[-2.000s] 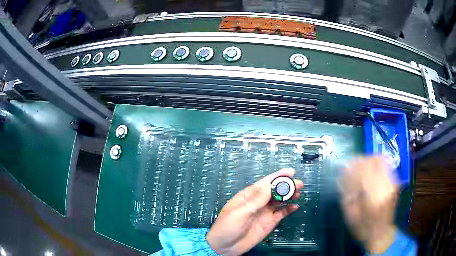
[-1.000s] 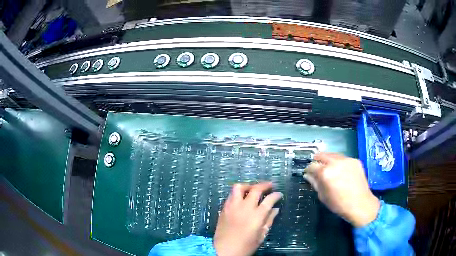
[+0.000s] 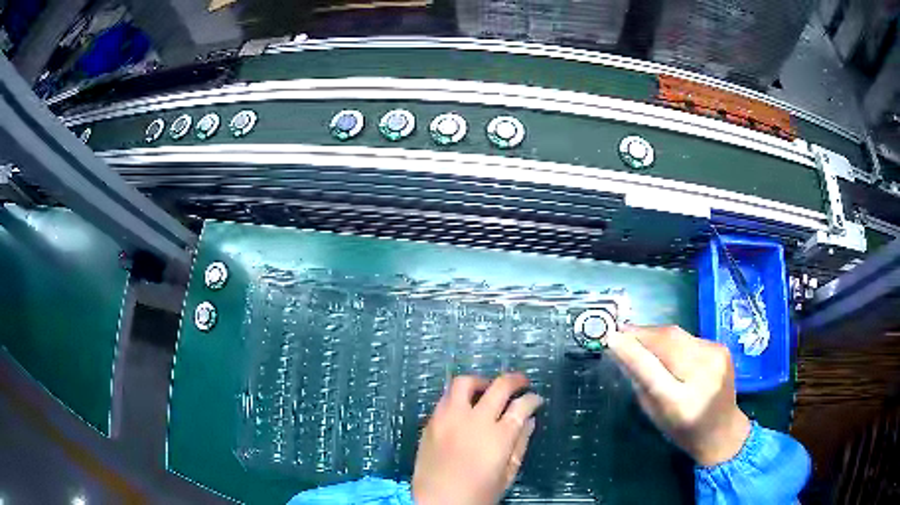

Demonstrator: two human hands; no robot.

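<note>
The clear blister tray lies on the green bench in front of me. My right hand pinches a round part between fingertips and holds it flat-face up at the tray's upper right. Dark edges of another part show just below it. My left hand rests over the lower middle of the tray with fingers apart and bent; nothing shows in it. Two loose round parts, one above the other, lie on the bench left of the tray.
A green conveyor belt between silver rails carries several round parts behind the bench. An orange-brown block is on the far belt. A blue bin at the right holds whitish scraps and a thin dark stick.
My right hand now shows a round part at its fingertips over the tray's upper right. My left hand held a part earlier and now lies on the tray. Belt parts and the orange-brown block moved right.
</note>
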